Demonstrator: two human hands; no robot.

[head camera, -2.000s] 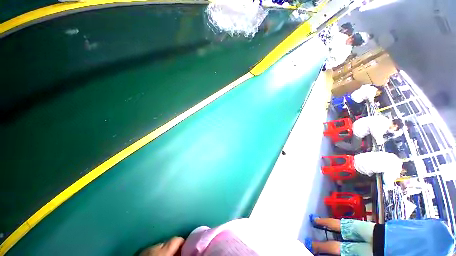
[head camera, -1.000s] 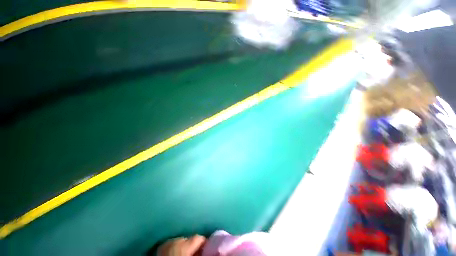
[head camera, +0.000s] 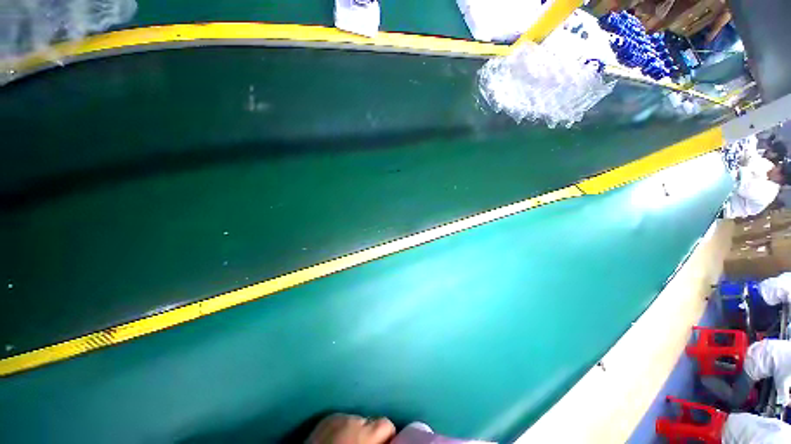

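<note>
What looks like my right hand (head camera: 351, 428) is small and cut off by the bottom edge, low over or on the green bench top (head camera: 408, 321). A light pink sleeve (head camera: 429, 435) runs from it to the right. Its fingertips are partly hidden, so I cannot see whether it holds anything. My left hand is out of the picture. Beyond the bench top lies the dark green conveyor belt (head camera: 286, 199) with yellow edges (head camera: 382, 251).
Crumpled clear plastic (head camera: 546, 82) lies at the belt's far edge. More clear plastic (head camera: 65, 26) is at the top left. A white item (head camera: 357, 16) and blue-and-white parts (head camera: 637, 43) lie beyond the belt. Red stools (head camera: 718, 350), seated people in white (head camera: 753, 186) and cartons (head camera: 756, 247) are at the right.
The view has swung left, so the belt, clear plastic and stools sit further right. The hand shows slightly further right and lower, with less sleeve visible.
</note>
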